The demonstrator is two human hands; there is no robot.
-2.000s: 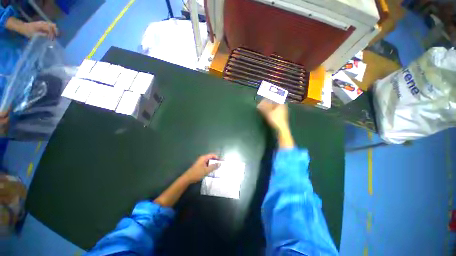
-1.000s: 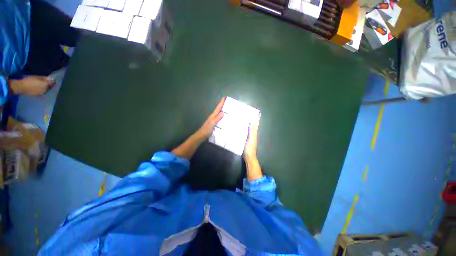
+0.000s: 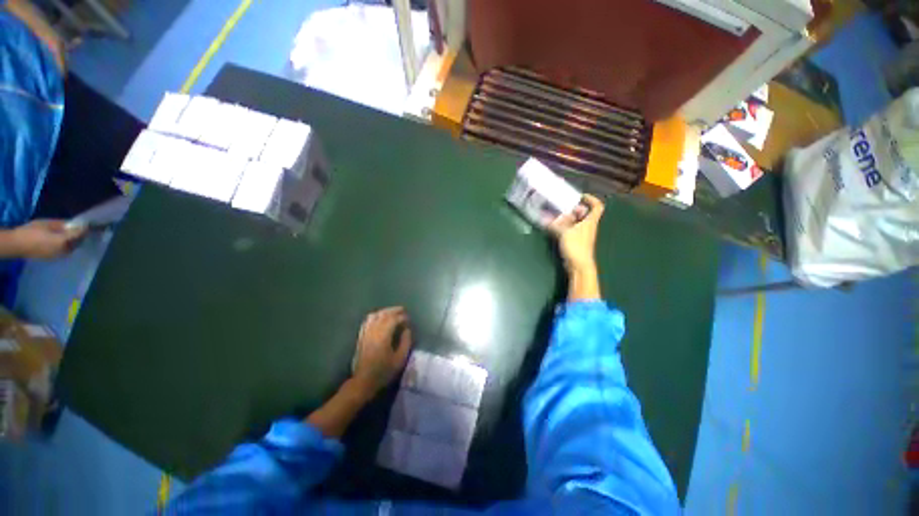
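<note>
My right hand (image 3: 578,230) holds a small white retail box (image 3: 542,191) by its right end, over the table just in front of the roller conveyor. A row of white unit boxes (image 3: 433,419) lies on the green table (image 3: 252,333) near my body. My left hand (image 3: 383,346) is beside the row's upper left corner, with fingers curled and nothing seen in it. A stack of white boxes (image 3: 217,151) stands at the table's far left corner.
The roller conveyor (image 3: 554,121) and the shrink tunnel's red-brown curtain (image 3: 574,50) are at the far side. A white woven sack (image 3: 857,197) and printed packaging (image 3: 728,159) are at right. A coworker's hand (image 3: 45,239) is beyond the left edge.
The row now lies nearer my body, and both hands have left it. My right hand has moved out to the conveyor and taken hold of a box. The view has tilted up.
</note>
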